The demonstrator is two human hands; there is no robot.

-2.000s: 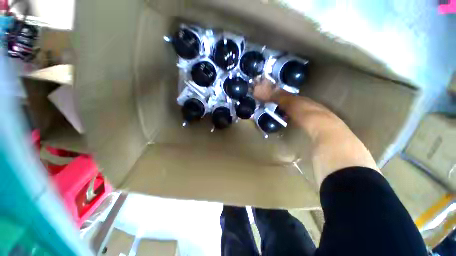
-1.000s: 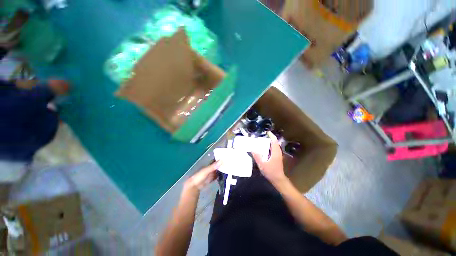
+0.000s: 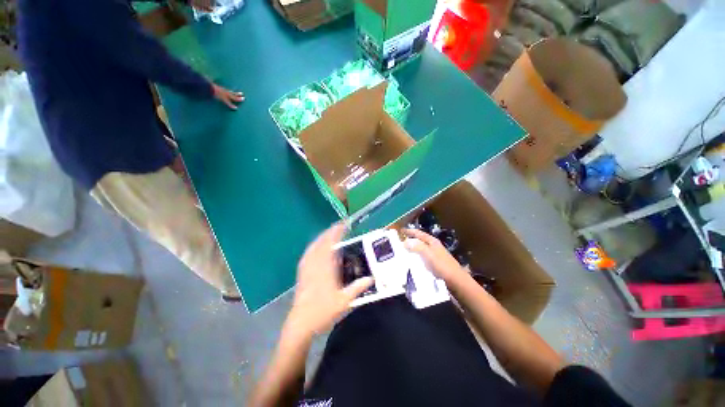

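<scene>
A white camera unit point(image 3: 391, 269) with a small dark panel is held between my two hands at the table's near edge. My left hand point(image 3: 324, 288) is on its left side, thumb across the lower edge. My right hand point(image 3: 429, 256) grips its upper right part. Dark parts show at its left side; its underside is hidden. An open retail box point(image 3: 350, 143), green outside and brown inside, stands just beyond my hands with its flaps up. Small shiny pieces lie inside it. Green-tinted accessory bags point(image 3: 306, 108) fill trays behind the box.
A deep bulk carton point(image 3: 509, 266) of dark round units stands right of my hands, below the green table point(image 3: 230, 199). Another green box point(image 3: 391, 36) stands at the back. A person point(image 3: 95, 87) leans at the left, hand on the table. A brown carton point(image 3: 560, 95) stands far right.
My hands have come up out of the bulk carton with the white unit. Since one second ago it has turned, showing its dark panel. The person at the left shows more fully.
</scene>
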